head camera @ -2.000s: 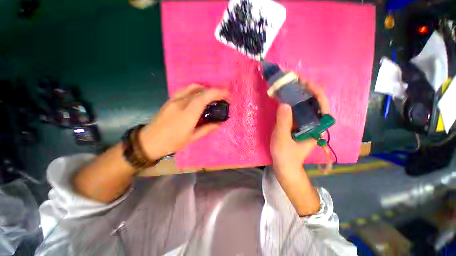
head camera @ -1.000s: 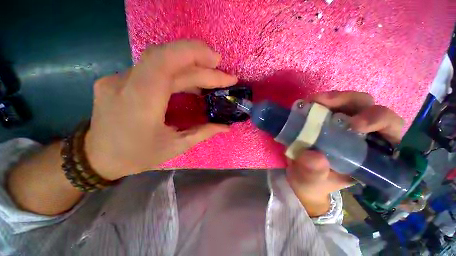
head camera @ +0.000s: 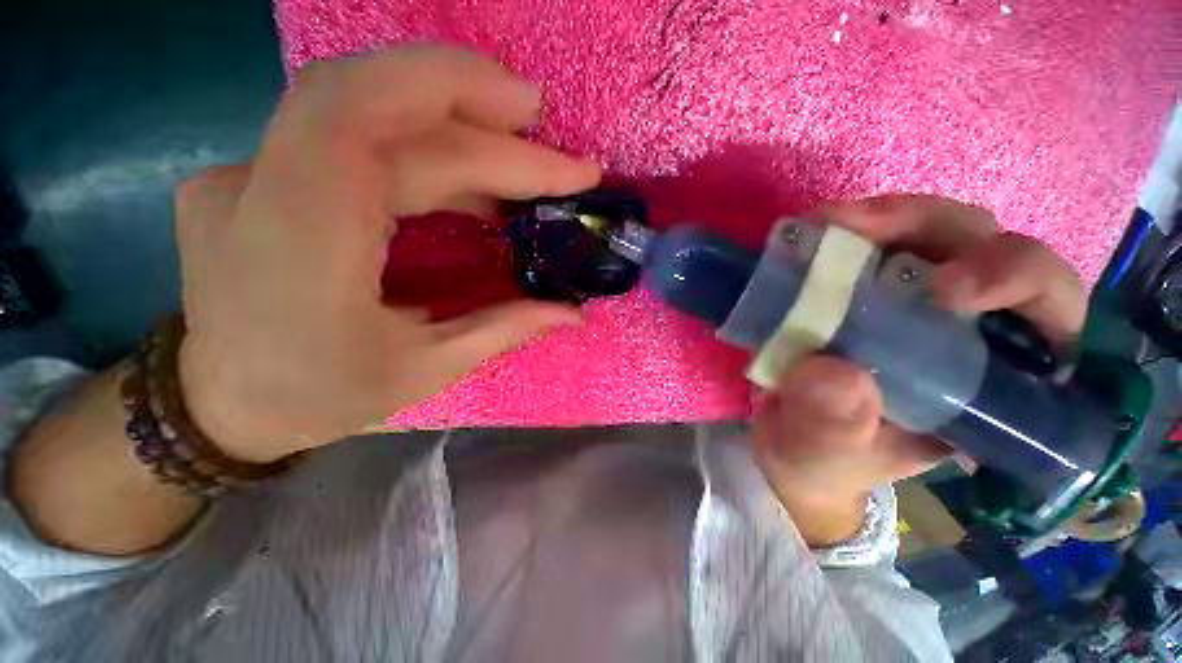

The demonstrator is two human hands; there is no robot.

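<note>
A small glossy black device housing (head camera: 579,266) is held between the thumb and fingers of my left hand (head camera: 350,246), over the pink mat. My right hand (head camera: 894,337) is closed around a thick grey-blue electric screwdriver (head camera: 914,356) with a cream band (head camera: 814,306) and a green rear end. Its nose points left and its thin gold-looking bit (head camera: 599,225) reaches into the housing. Whether a screw is on the tip cannot be seen.
The pink-red mat (head camera: 726,91) lies under both hands, with small white specks at its far side. Dark green bench (head camera: 130,117) is at left, with black pieces at the left edge. Cluttered dark and blue items are at right.
Since two seconds ago the driver has moved from the black screws on the white sheet to the housing, and the view is closer. In the last second both hands shifted only slightly in view.
</note>
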